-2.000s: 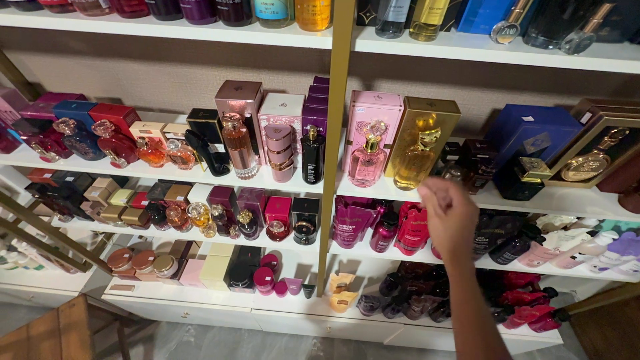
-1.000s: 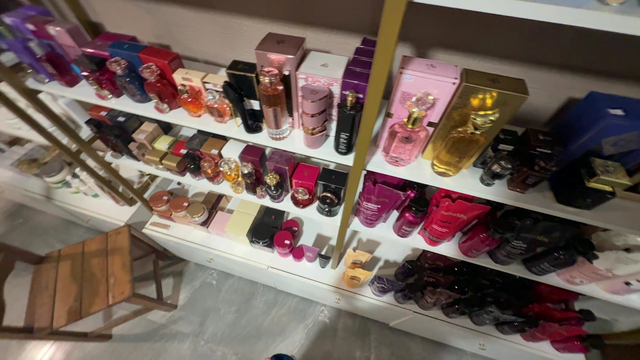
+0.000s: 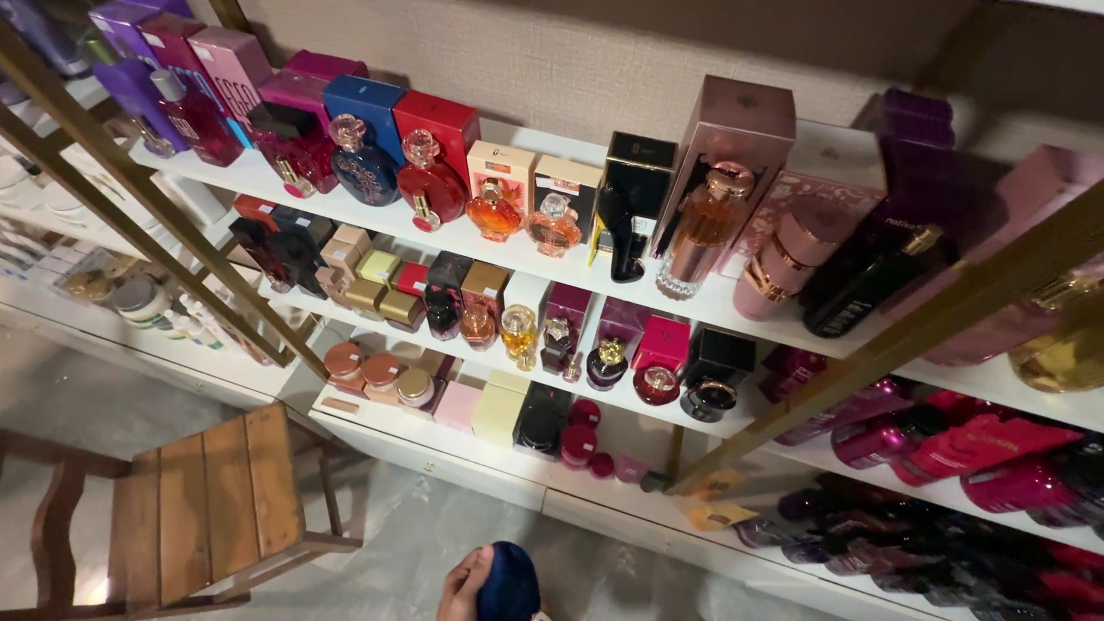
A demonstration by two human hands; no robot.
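Observation:
What appears to be my left hand (image 3: 465, 587) shows only partly at the bottom edge, its fingers bent. It overlaps or lies beside a rounded dark blue object (image 3: 511, 583), possibly a shoe tip; contact between them cannot be told. My right hand is out of frame. Beyond, perfume bottles stand in front of their boxes on white shelves: a dark blue bottle (image 3: 363, 164), a red bottle (image 3: 431, 185), a black high-heel-shaped bottle (image 3: 621, 226) and a rose-gold bottle (image 3: 705, 228). Lower down are an amber bottle (image 3: 518, 330) and several round jars (image 3: 416, 386).
A slatted wooden chair (image 3: 207, 500) stands at lower left on the grey floor. Brass-coloured shelf posts (image 3: 931, 319) cross the view at both sides. Pink and red pouches (image 3: 983, 444) and dark bottles fill the right shelves. White drawers (image 3: 604, 517) run beneath the shelves.
The hand that reached toward the gold bottle two seconds ago has left that spot. A hand now shows at the bottom edge. The view has swung left and down.

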